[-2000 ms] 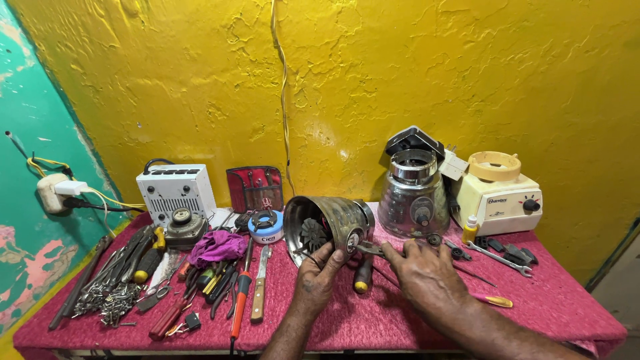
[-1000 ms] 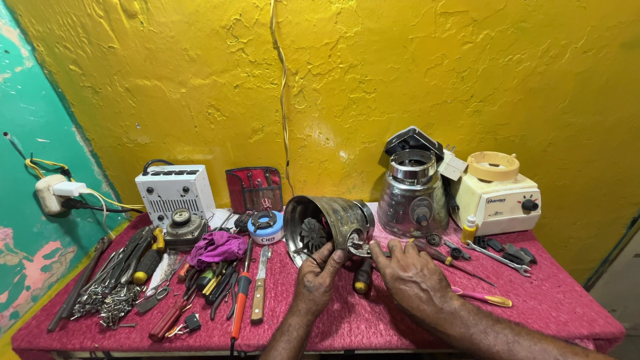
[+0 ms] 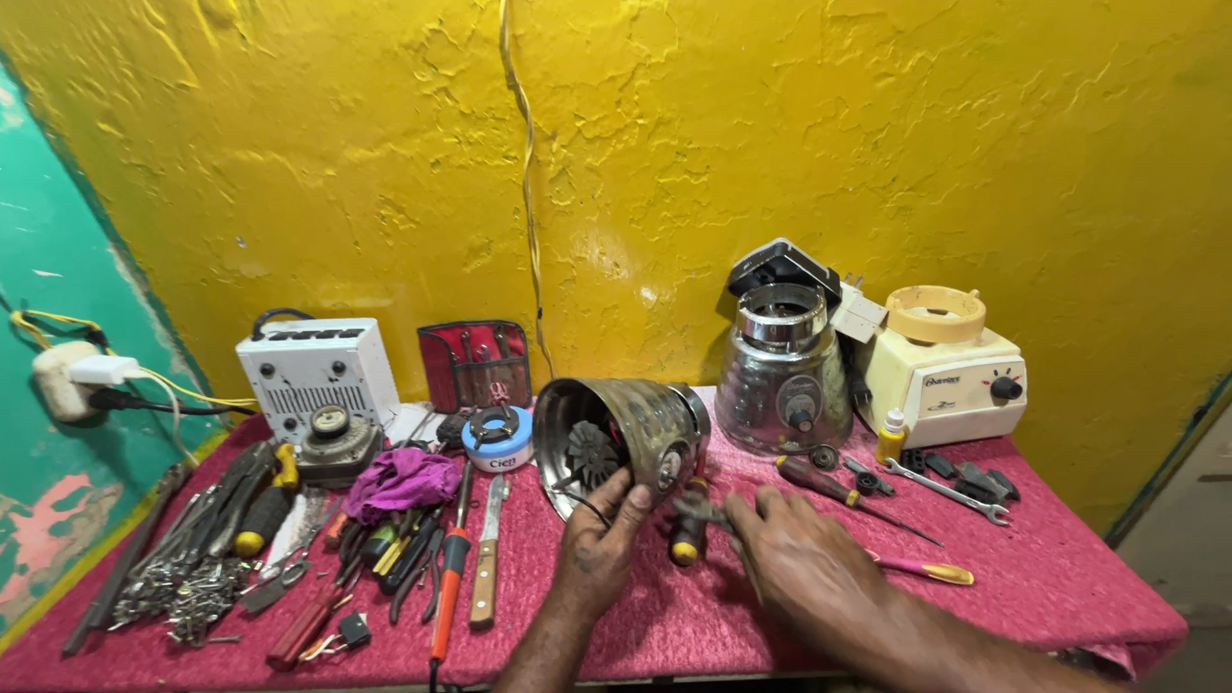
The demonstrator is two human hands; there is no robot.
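A metal blender base (image 3: 626, 404) lies on its side at the middle of the table, its wide end to the left and a dark fan showing inside. My left hand (image 3: 599, 539) grips its lower rim, beside a thin dark wire. My right hand (image 3: 799, 549) is just right of the base, fingers bent around a blurred metal tool (image 3: 703, 508) that looks like pliers; its tip points toward the base's switch opening (image 3: 671, 466). Beneath that tool, a black and yellow screwdriver handle (image 3: 687, 539) rests on the pink cloth (image 3: 712, 635).
Behind stand an upright metal blender base (image 3: 784, 395) and a cream blender base (image 3: 943, 385). A screwdriver (image 3: 818, 478) and a wrench (image 3: 948, 491) lie to the right. Leftward are a kitchen knife (image 3: 485, 568), a soldering iron (image 3: 450, 577), pliers, a purple cloth (image 3: 401, 484) and a white appliance (image 3: 318, 371).
My right hand has drawn back a little from the switch opening with the metal tool. My left hand stays on the blender base, which has hardly moved.
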